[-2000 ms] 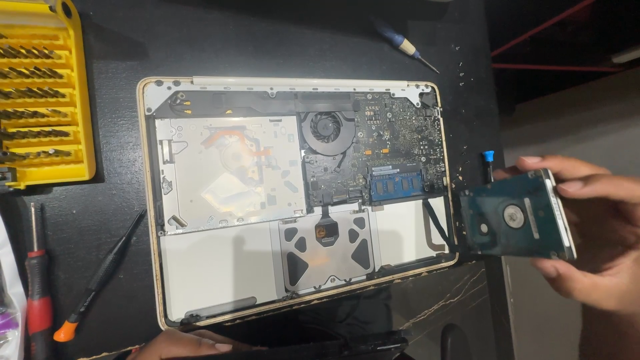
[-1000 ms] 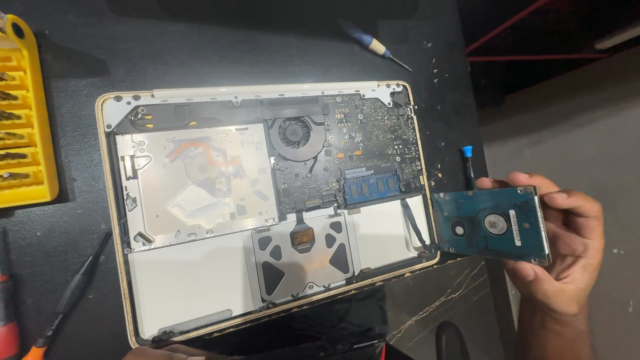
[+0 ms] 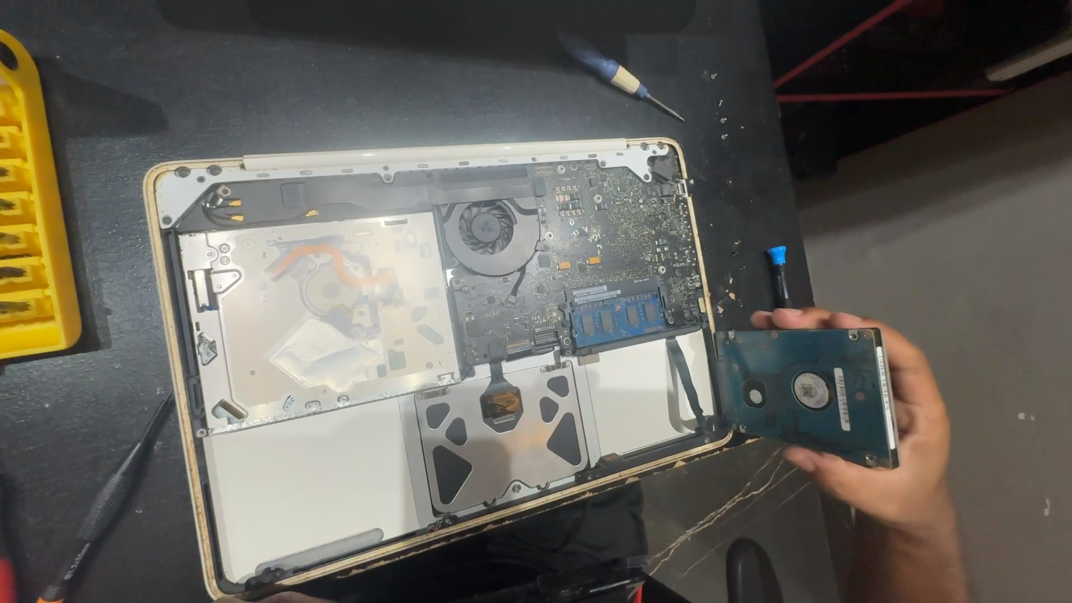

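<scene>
An opened white laptop [image 3: 310, 494] lies on the dark table, its insides exposed: an optical drive [image 3: 318, 310], a cooling fan [image 3: 490, 230], a logic board [image 3: 620, 218], a blue memory module [image 3: 620, 321] and a trackpad assembly [image 3: 502, 452]. My right hand [image 3: 904, 435] grips a 2.5-inch hard drive [image 3: 804, 394] by its edges, circuit side up, beside the laptop's lower right corner. A black flat cable [image 3: 685, 381] lies in the bay near it. Only a small part of my left hand [image 3: 280, 597] shows under the laptop's lower left edge; its fingers are hidden.
A yellow bit case [image 3: 42, 209] stands at the left, with a black screwdriver [image 3: 113, 494] nearby. A blue-and-white screwdriver [image 3: 624, 79] and tiny loose screws [image 3: 723, 121] lie beyond the laptop. Another blue-capped screwdriver [image 3: 779, 272] lies near the table's right edge.
My right hand has turned the hard drive, so that its circuit side faces the camera more squarely. The drive remains in my hand beside the laptop. The view has shifted somewhat.
</scene>
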